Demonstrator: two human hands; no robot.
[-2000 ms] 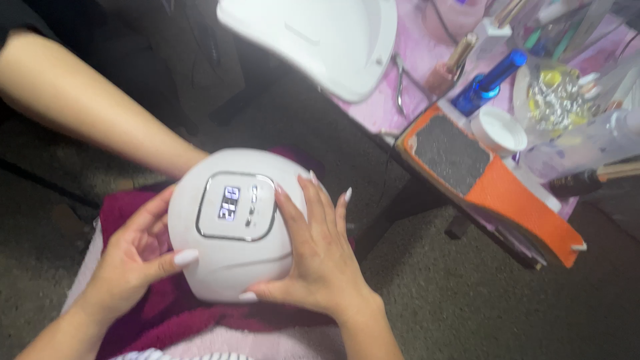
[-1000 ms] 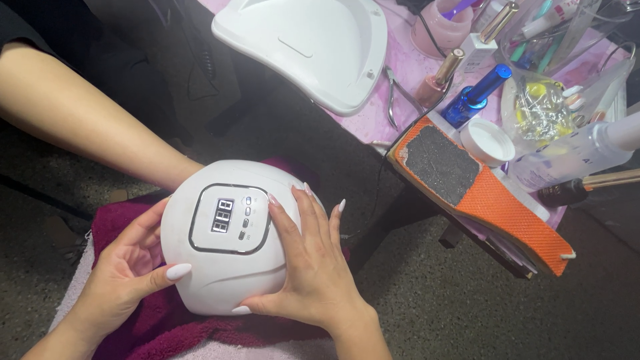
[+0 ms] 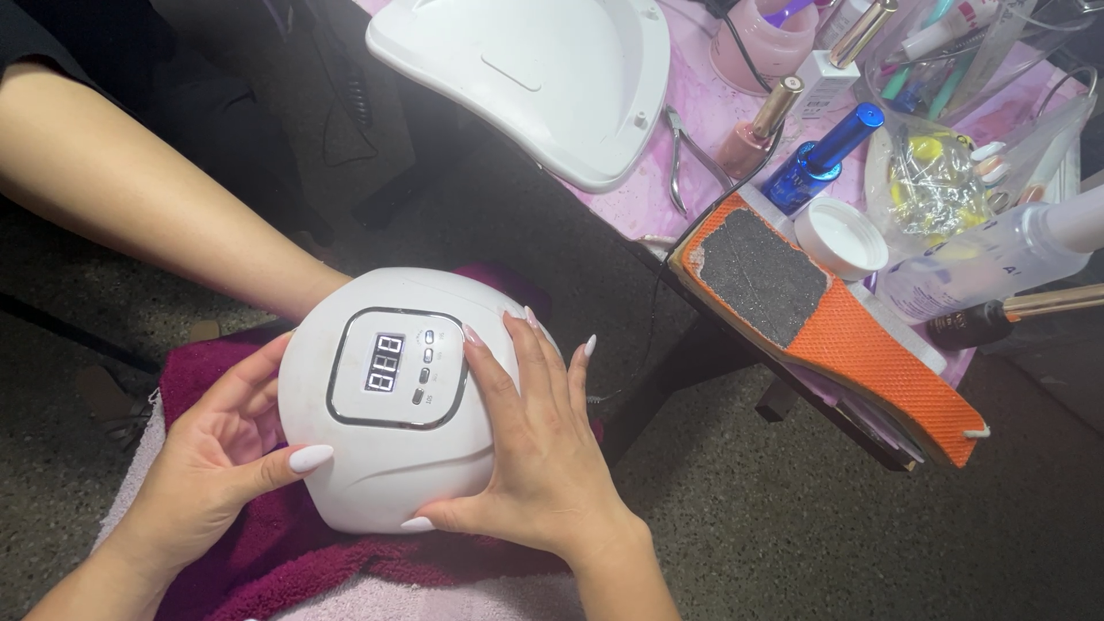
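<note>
A white nail-curing lamp with a lit digital display and several buttons rests over a dark magenta towel. My left hand holds its left side, the thumb lying on the shell. My right hand grips its right side, fingers spread over the top and thumb at the lower edge. Another person's bare forearm comes in from the upper left, and that hand is hidden by the lamp.
A table at the upper right bears a white plastic tray, metal nippers, a blue polish bottle, a white round lid, a clear plastic bottle and a dark bottle. An orange foot file overhangs the table edge.
Both hands stay on the lamp, which keeps its place on the towel. The digits on its display look different from those two seconds ago.
</note>
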